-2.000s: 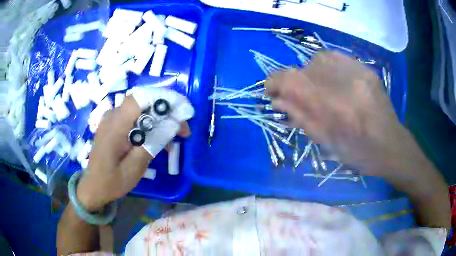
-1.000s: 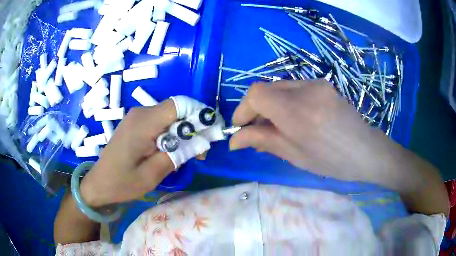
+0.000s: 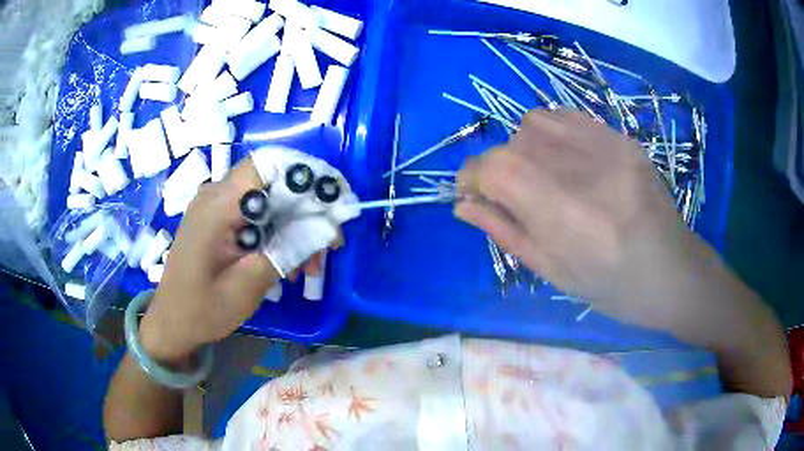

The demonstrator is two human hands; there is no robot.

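My left hand [image 3: 234, 238], with white coverings on its fingers, holds several white sleeves with round black ends [image 3: 300, 178] showing. My right hand [image 3: 564, 198] pinches the right part of a thin pale stem [image 3: 401, 203]. The stem's left tip meets the white at my left fingertips; whether it is inside a sleeve cannot be told. Loose white sleeves [image 3: 256, 55] lie heaped in the left compartment. Thin stems with dark and shiny fittings [image 3: 608, 88] lie tangled in the right compartment, partly hidden by my right hand.
The blue divided tray [image 3: 353, 299] lies in front of me. A white shallow tray [image 3: 679, 35] overlaps its far right edge. A clear plastic bag [image 3: 31, 150] of small white parts is at the far left. Another clear plastic item [image 3: 793, 97] is at the right edge.
My left hand has moved left and slightly up from my right hand, and several black ends now show in it. A long thin stem now spans the gap between the hands.
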